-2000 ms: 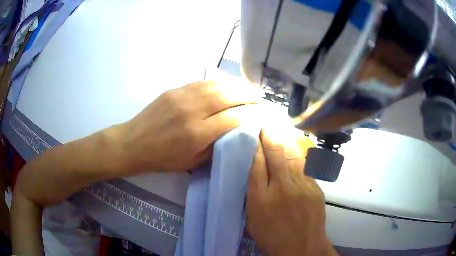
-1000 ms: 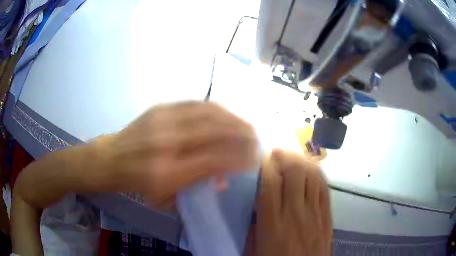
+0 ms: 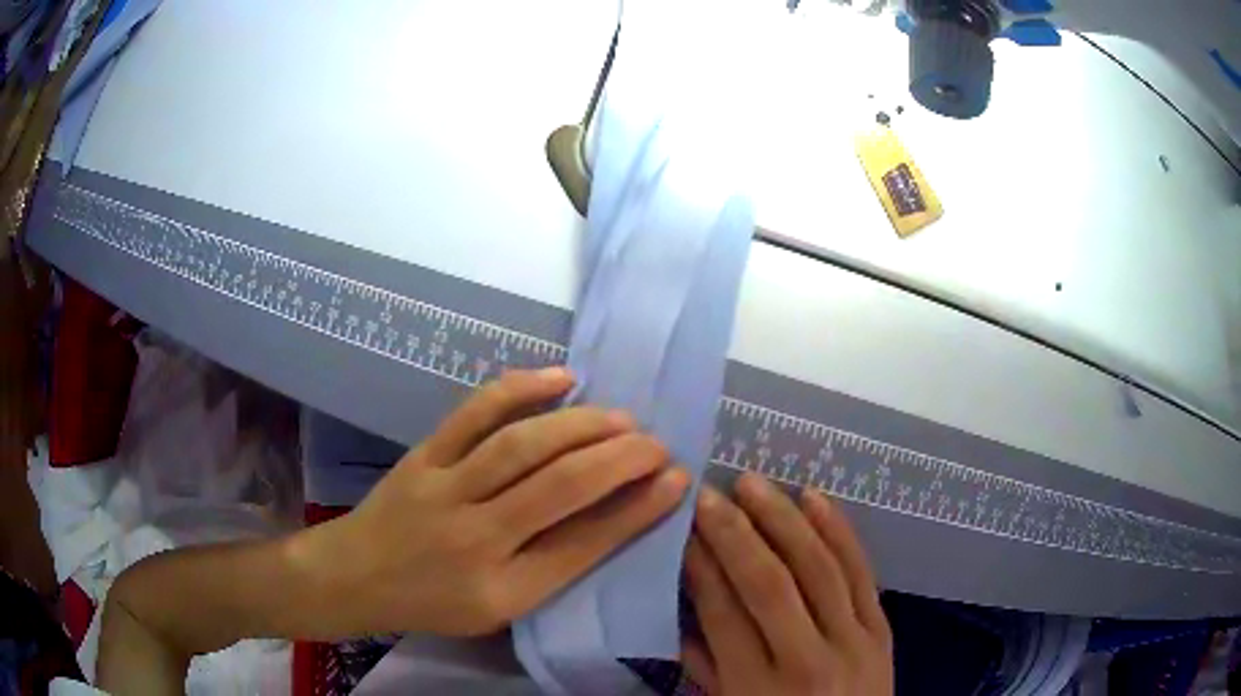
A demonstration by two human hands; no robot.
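Note:
A light blue layered strip [image 3: 653,313] lies from the white machine bed across the grey ruler edge and hangs over the front. My left hand [image 3: 504,510] lies on the strip's lower part from the left, fingers flat over it, thumb hidden. My right hand [image 3: 783,585] is at the strip's right edge, fingers bent towards the cloth. Whether its hidden fingertips or thumb pinch the cloth cannot be told. The strip's far end fades into the lamp glare.
A dark knurled knob [image 3: 950,61] hangs at the top right, above a yellow label [image 3: 898,180]. A brown-grey rounded tab [image 3: 569,169] is left of the strip. Blue strips [image 3: 102,75] lie far left. A red basket [image 3: 89,374] with white scraps stands below the table edge.
The view has shifted down towards the table edge. Both hands have moved from near the needle to the front edge, and the blue strip now lies spread lengthwise across the ruler.

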